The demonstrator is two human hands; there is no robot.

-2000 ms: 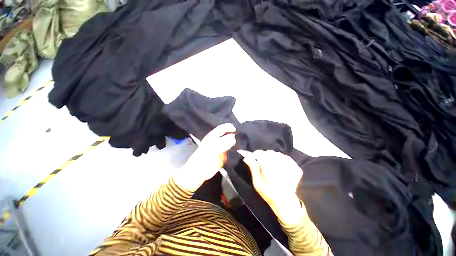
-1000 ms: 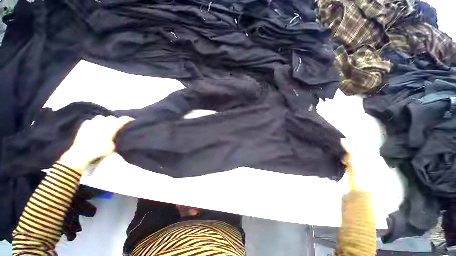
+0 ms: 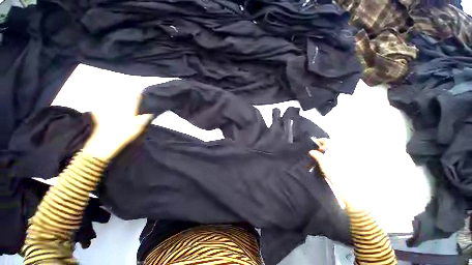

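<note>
Black trousers (image 3: 207,173) lie across the white table in front of me, one leg hanging over the near edge and the other bent behind it. My left hand (image 3: 116,127) is over the left part of the trousers, fingers spread and slightly blurred; whether it touches the cloth is unclear. My right hand (image 3: 331,163) is at the right end, thumb and fingers pinching the edge near the waistband. A greyish strip (image 3: 290,130) shows beside the waistband. Something thin and pale shows at my right fingertips; I cannot tell what it is.
A large pile of black garments (image 3: 217,41) with white thread bits lies behind the work. A plaid garment (image 3: 385,54) is at the top right. A dark garment pile (image 3: 440,119) lies along the right. More black cloth (image 3: 49,134) is at the left. White tabletop (image 3: 378,129) shows between.
The trousers have come nearer to me and now hang over the near edge, with the legs spread apart. My left hand has moved right and its fingers have spread. My right hand has moved slightly left.
</note>
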